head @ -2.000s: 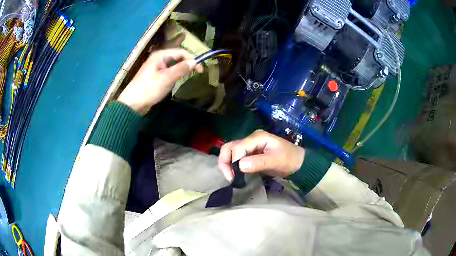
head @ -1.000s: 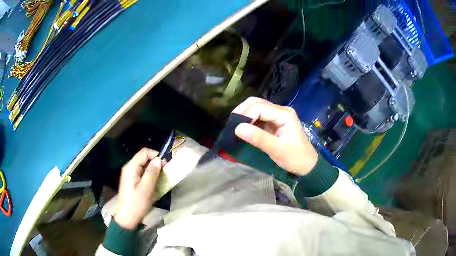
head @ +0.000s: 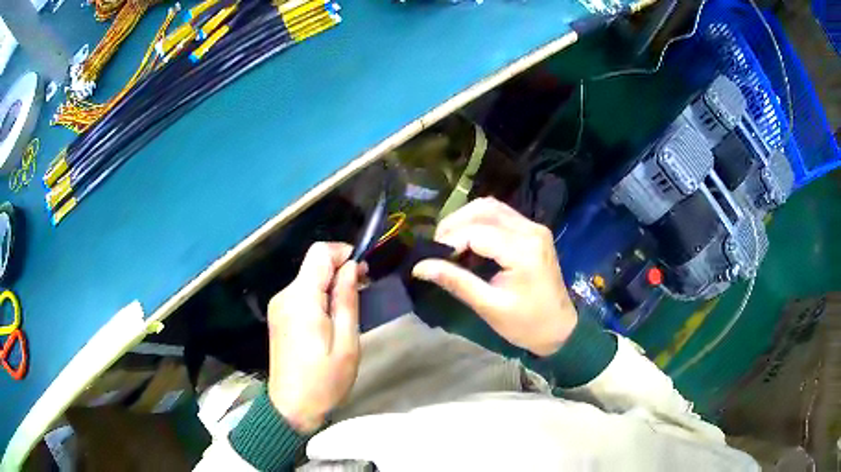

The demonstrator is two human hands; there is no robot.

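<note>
My left hand (head: 316, 336) is over my lap, its thumb and fingers closed on a short dark cable piece (head: 373, 224) that points up. A thin orange-yellow lead (head: 395, 226) shows beside it. My right hand (head: 503, 272) is to the right, thumb and fingers pinching a matte black strip (head: 430, 251). The strip and the cable piece look apart. Another dark flat piece (head: 385, 302) lies at the lap below the hands; whether it joins the held strip is unclear.
The blue-green bench (head: 230, 175) with pale edge holds black cables (head: 175, 100) with yellow ends, orange-yellow leads (head: 111, 51), a white tape roll (head: 17, 115), rubber bands (head: 26, 166) and scissors (head: 13, 346). An air compressor (head: 678, 171) and blue crate (head: 784, 120) stand right.
The left hand came down from the bench edge and now sits closer to the right hand. The right hand rose with the black strip. The view shifted, showing more bench.
</note>
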